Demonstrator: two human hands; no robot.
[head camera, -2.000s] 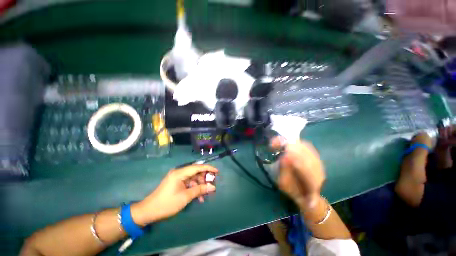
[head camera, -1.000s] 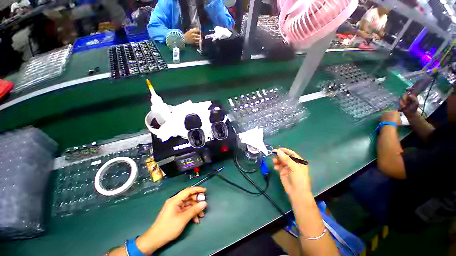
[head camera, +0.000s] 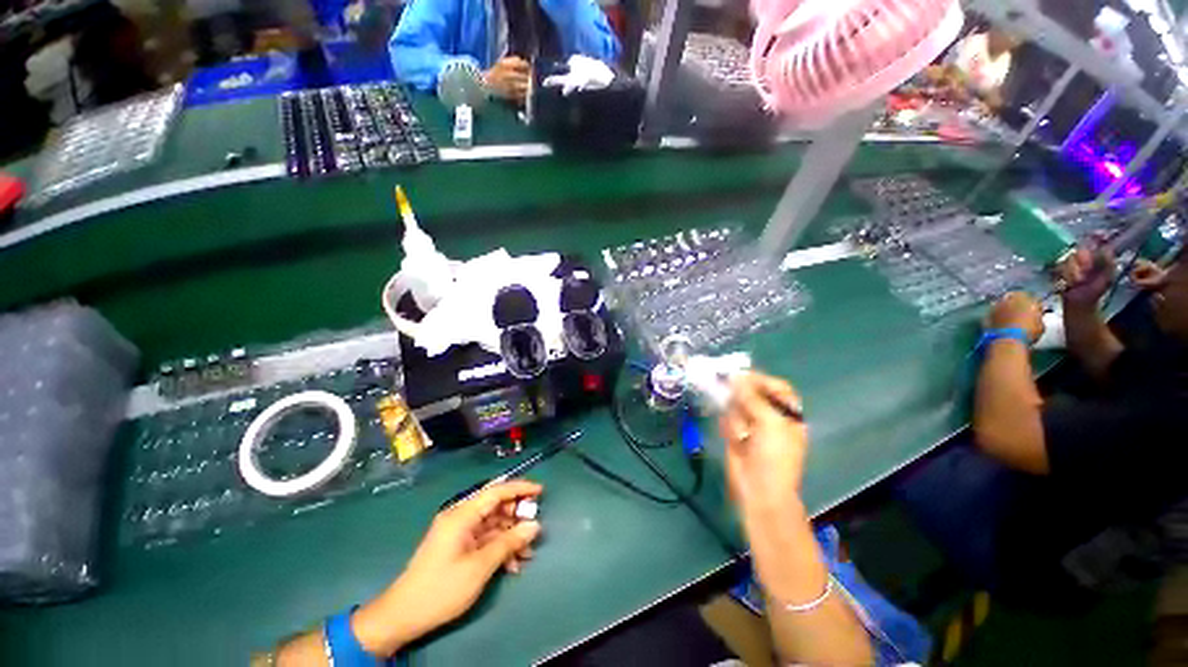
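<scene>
My left hand (head camera: 466, 547) pinches a small white and silver unit (head camera: 526, 510) between thumb and fingers, above the front of the green bench. My right hand (head camera: 766, 450) holds dark tweezers (head camera: 786, 407) like a pen and also has a white wipe (head camera: 711, 377), blurred, at its fingertips. The wipe is just above and right of a small glass jar (head camera: 667, 379). The black power box (head camera: 450, 379) stands left of the jar, with two black hollow ovals (head camera: 525, 349) and a white crumpled wipe (head camera: 472, 302) on top.
A tape ring (head camera: 297, 444) lies on clear trays at left, beside stacked trays (head camera: 59, 450). A black cable (head camera: 623, 481), blue plug (head camera: 692, 437) and slim dark tool (head camera: 528, 461) lie before the box. More trays (head camera: 710, 295) stand right. Other workers sit opposite and at right.
The wipe beside the jar is now lifted at my right hand's fingertips, and the jar's top is uncovered. My left hand still holds the small unit in nearly the same place.
</scene>
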